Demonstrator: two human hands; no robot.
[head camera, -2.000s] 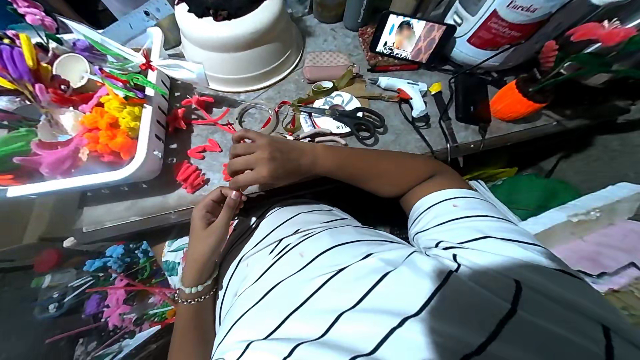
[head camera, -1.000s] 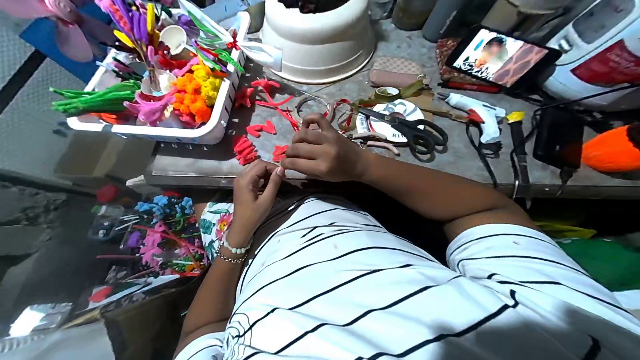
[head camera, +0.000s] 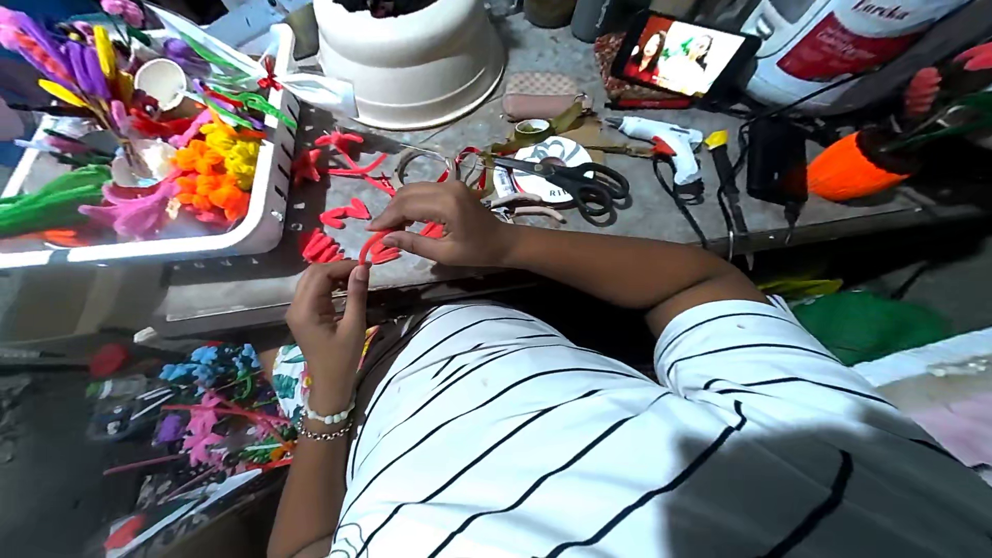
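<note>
A short red pipe cleaner (head camera: 372, 243) is bent in a curve between my two hands. My left hand (head camera: 333, 310) pinches its lower end between thumb and finger. Its upper end is under the fingertips of my right hand (head camera: 446, 225), just above the table's front edge. Close by on the table lie bent red pipe-cleaner pieces (head camera: 321, 246), a red looped pair (head camera: 345, 213) and more red pieces (head camera: 339, 142). Black-handled scissors (head camera: 593, 186) rest on a white ribbon spool (head camera: 554, 167) to the right of my right hand.
A white plastic basket (head camera: 280, 155) of coloured pipe-cleaner flowers stands at left. Behind are an upturned white pot (head camera: 411, 70) and a phone (head camera: 686, 58). A glue gun (head camera: 666, 143), cables, a black adapter (head camera: 776, 163) and an orange pot (head camera: 856, 170) sit at right. More flowers (head camera: 205, 426) lie lower left.
The red strip now shows curved between my hands, where earlier frames barely show it. The picture on the phone has changed. The view has shifted.
</note>
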